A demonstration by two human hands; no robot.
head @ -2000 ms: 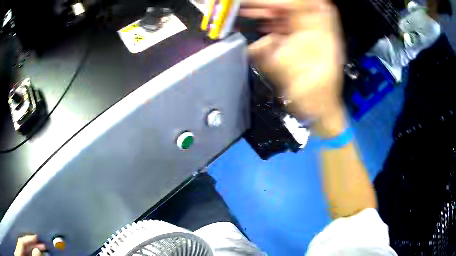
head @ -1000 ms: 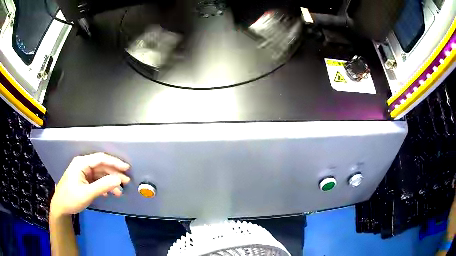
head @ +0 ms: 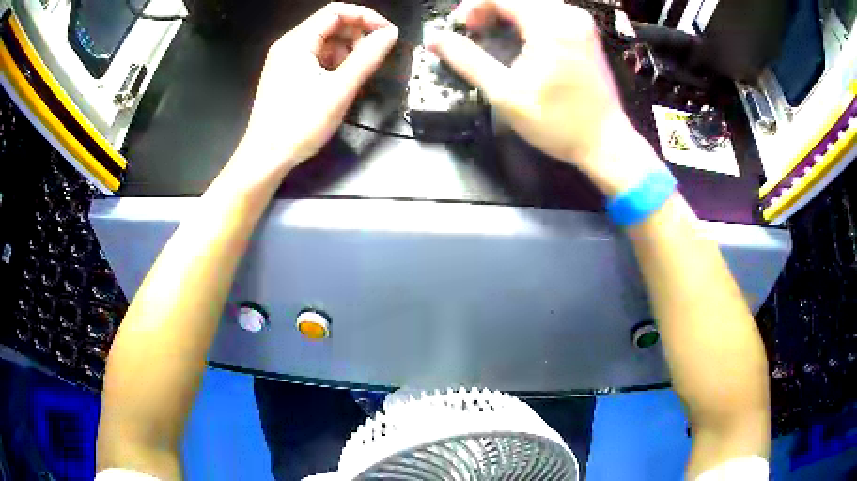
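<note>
The metal-and-black fixture (head: 440, 99) sits on the black deck between my hands, with a thin dark cable at its left. My left hand (head: 305, 89) is just left of it, thumb and fingertips curled close together; no part shows between them. My right hand (head: 554, 85) is at the fixture's right and upper side, its thumb over the fixture's upper part and its fingers bent. Glare and blur hide the fingertips, so I cannot tell if either hand grips a small part.
The grey front panel (head: 470, 282) bears a white button (head: 252, 318), an orange button (head: 313, 325) and a green button (head: 646, 334). A white fan (head: 470, 442) is below. Yellow-black strips (head: 58, 117) flank the opening. Black trays (head: 66, 272) stand at the left.
My left hand has moved from beside the front buttons up and inward to the fixture. My right hand has come from the right to the fixture. The two blurred units on the deck have shifted.
</note>
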